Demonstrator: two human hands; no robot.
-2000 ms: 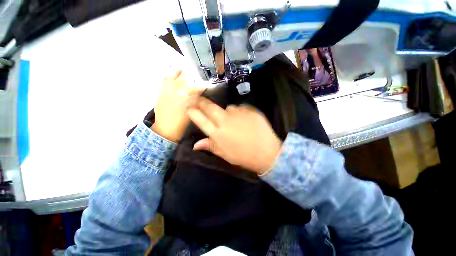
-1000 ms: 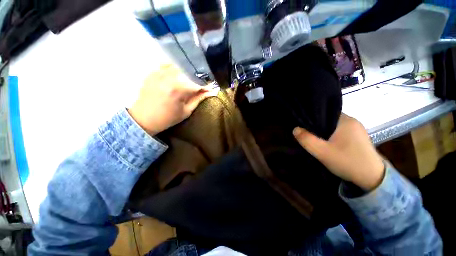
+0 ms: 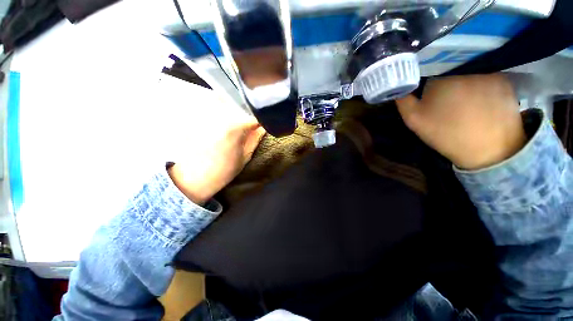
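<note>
The large black garment (image 3: 314,219) lies under the sewing machine head (image 3: 327,37) and hangs over the front edge onto the lap. An olive-brown lining piece (image 3: 276,153) shows close to the needle area. A narrow brown strip (image 3: 389,166) runs over the black cloth to the right. My left hand (image 3: 223,157) rests at the left of the olive-brown piece, its fingertips at the piece's edge; the glare hides much of the hand. My right hand (image 3: 468,119) is at the right, on the black cloth beside the ribbed knob (image 3: 389,76); its fingertips are hidden behind the knob and machine.
The white table (image 3: 94,138) is at the left, with a blue strip (image 3: 16,138) along its left side. Dark cloth (image 3: 31,25) lies at the upper left corner. A small dark piece (image 3: 182,70) lies left of the machine head. A cardboard box (image 3: 183,294) is below the table.
My right hand has moved up and forward, towards the machine. The black cloth now covers more of the olive-brown piece. My left hand stays near the needle area, slightly lower. The head view is closer to the machine.
</note>
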